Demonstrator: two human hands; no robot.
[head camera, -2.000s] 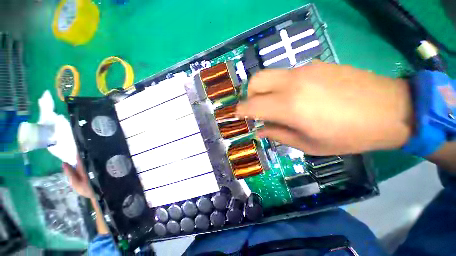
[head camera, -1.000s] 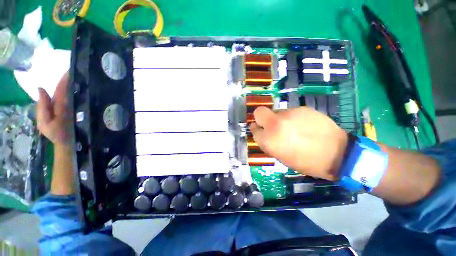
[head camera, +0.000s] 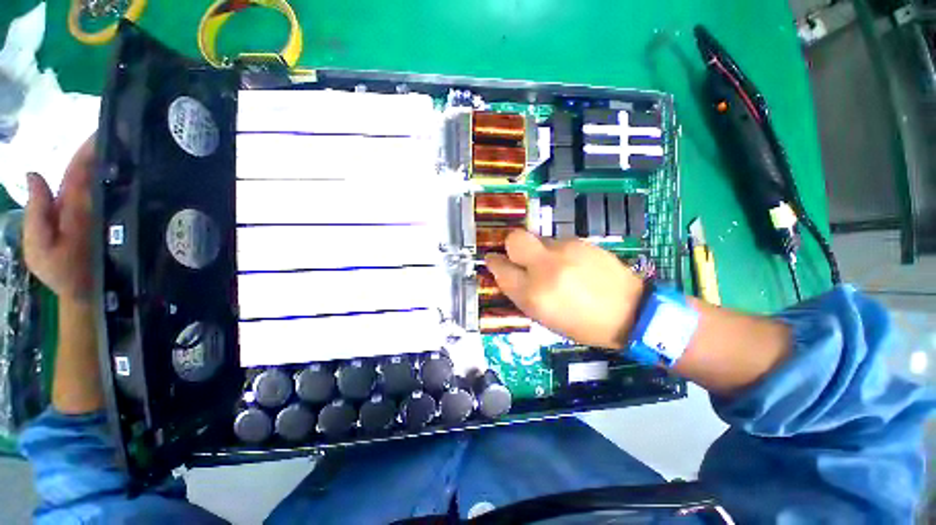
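The open power module (head camera: 339, 456) lies across the front, with silver-white heatsinks (head camera: 334, 246), round fan labels in a black end panel and black cylindrical capacitors (head camera: 337, 412) at the near edge. My right hand (head camera: 575, 287), with a blue wrist band, is over the copper windings (head camera: 500, 159), fingertips pinched together at the middle and lower ones. Anything between these fingertips is hidden. My left hand (head camera: 62, 231) is at the outer side of the fan panel (head camera: 144, 246), partly hidden behind it; whether its fingers grip the panel does not show.
A black electric screwdriver (head camera: 754, 154) and a yellow-handled knife (head camera: 704, 269) lie right of the module. Yellow tape rings (head camera: 298, 36) are behind it. White wipes (head camera: 51, 138) and a clear parts bag (head camera: 18, 338) are at the left.
The view has turned and shifted, so the module now sits nearly straight. My right hand has stayed over the windings, its fingers now around the middle and lower ones. My left hand remains by the fan panel.
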